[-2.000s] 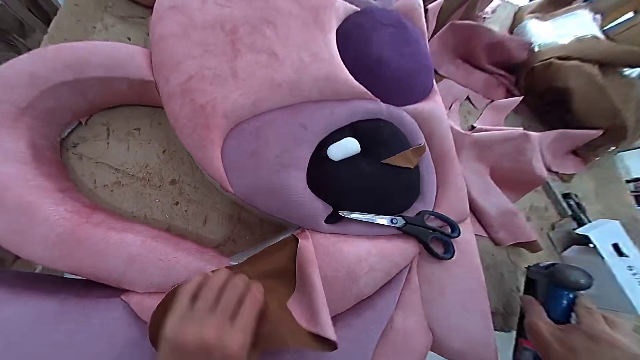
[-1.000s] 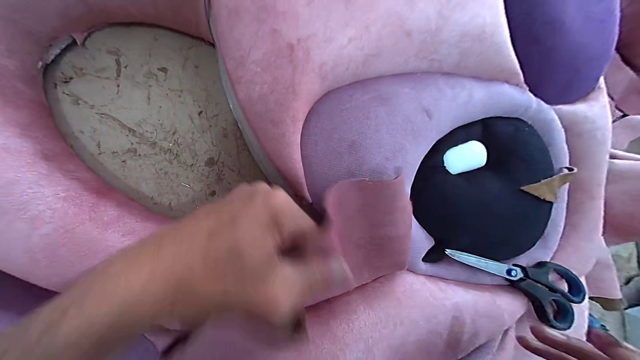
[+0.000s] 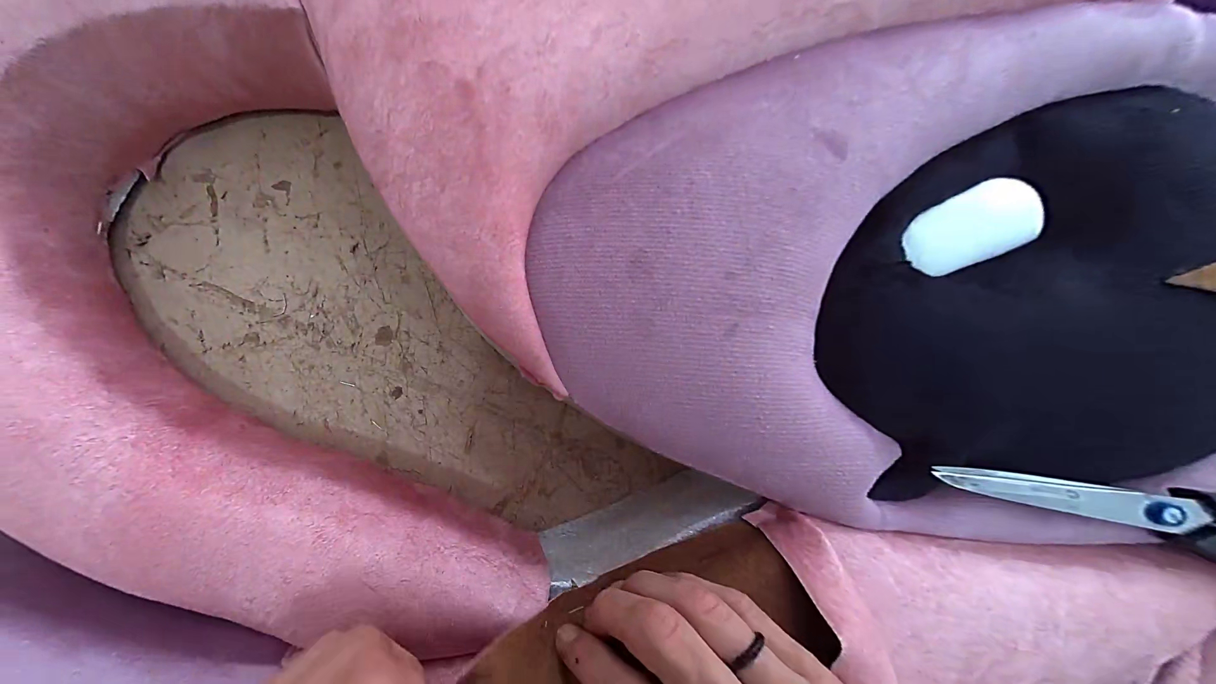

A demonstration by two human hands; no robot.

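My right hand (image 3: 684, 632), with a dark ring on one finger, lies with bent fingers on the brown reverse side (image 3: 760, 560) of a pink plush fabric piece at the bottom centre. My left hand (image 3: 351, 657), partly cut off by the lower edge, is curled against the padded pink band (image 3: 313, 551); what its fingers touch is hidden. A grey strip (image 3: 646, 522) lies just above my right hand. The pink flap (image 3: 817, 589) is folded back beside it. Scissors (image 3: 1064, 499) with closed blades rest at the right, on the black and purple fabric.
A padded cartoon eye has a purple surround (image 3: 684, 256), a black centre (image 3: 1007, 361) and a white highlight (image 3: 974, 226). A brown scrap (image 3: 1195, 278) lies on the black. A scratched board (image 3: 313, 294) shows through the gap in the pink padding. Purple fabric (image 3: 114, 617) borders the lower left.
The fabric piece, lifted in one hand a second ago, now lies lower with its brown side up under my right hand. My right hand has come left from beside the scissors. The view is closer.
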